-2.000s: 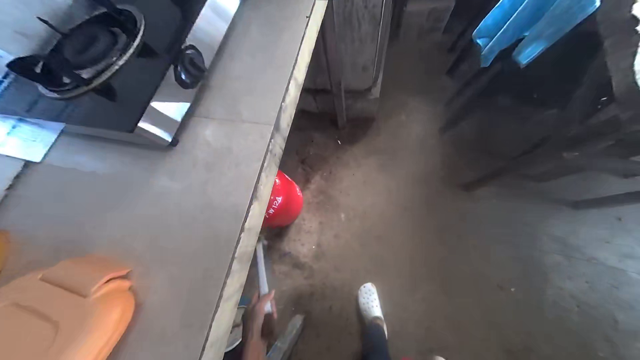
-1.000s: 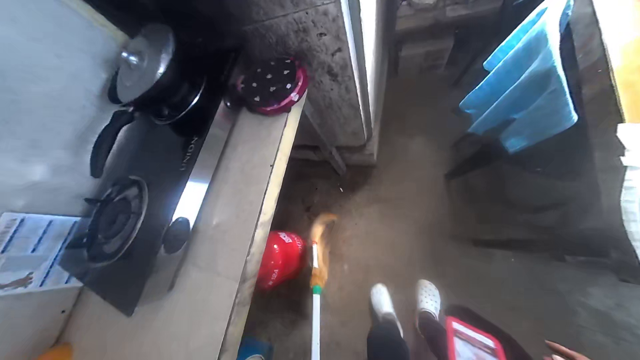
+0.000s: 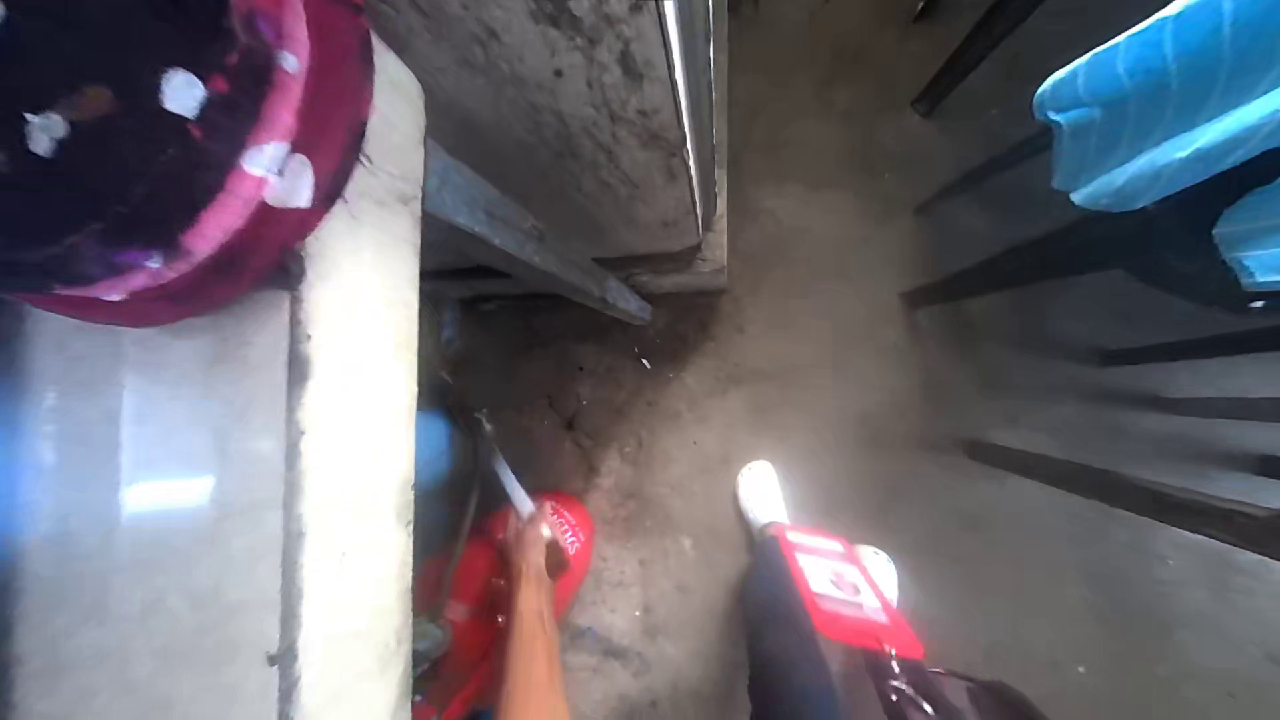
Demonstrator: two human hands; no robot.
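My left hand (image 3: 532, 535) reaches down beside the counter and is closed around a thin pale handle (image 3: 508, 478), probably the broom's. The handle slants up and left toward the dark floor under the counter; its far end is hard to make out. Just below and beside that hand lies a red gas cylinder (image 3: 480, 590) bearing white writing. A blurred blue object (image 3: 432, 450) shows at the counter's edge. My right hand is out of the frame.
A tiled counter (image 3: 355, 450) runs down the left with a round pink-and-black patterned container (image 3: 330, 120) on it. A metal leg (image 3: 530, 240) stands by a stained cabinet (image 3: 600, 120). Dark chair legs (image 3: 1120, 495) and a blue cloth (image 3: 1160, 100) are at right. A red card holder (image 3: 845, 590) hangs over my legs.
The broom lay lower, with its orange bristles on open floor; now the handle points under the counter, with my left hand on it. The right hand at the lower edge has left view. The view has shifted.
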